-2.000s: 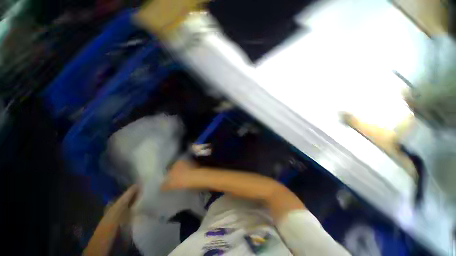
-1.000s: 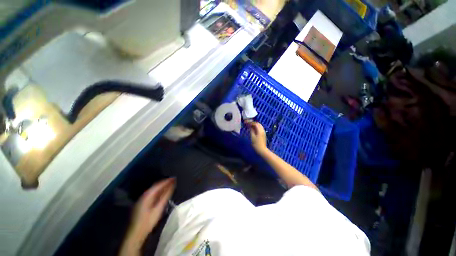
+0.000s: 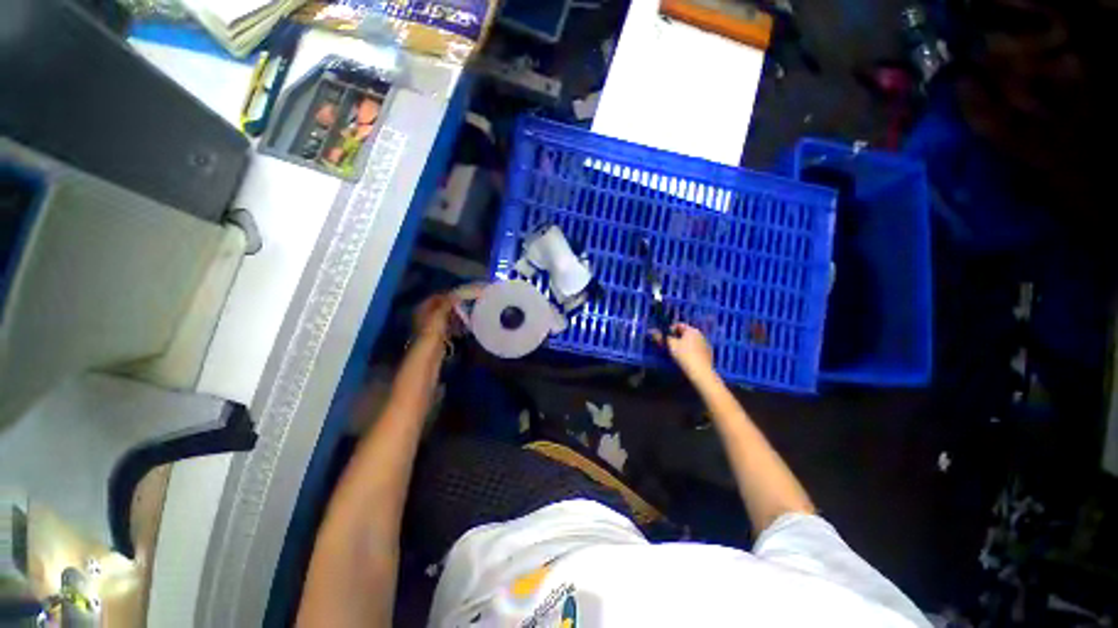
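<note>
A white tape roll (image 3: 511, 318) with a dark centre hole lies at the near left corner of the blue basket. My left hand (image 3: 437, 321) is at the roll's left side, its fingers closed on a narrow white tape (image 3: 465, 302) that comes off the roll. My right hand (image 3: 690, 351) is at the basket's near edge, its fingers around the handles of dark shears (image 3: 657, 292). The shears point away from me over the slats. Whether their blades are open is too small to tell.
The blue slatted basket (image 3: 785, 299) stands right of the sewing table (image 3: 288, 233). Crumpled white pieces (image 3: 560, 264) lie beside the roll. A second blue basket (image 3: 895, 268) is farther right. The machine and a black curved strip (image 3: 172, 449) are at left.
The view has swung right. My left hand has moved up from near my lap to the tape roll. My right hand has moved from the roll to the shears and taken hold of them.
</note>
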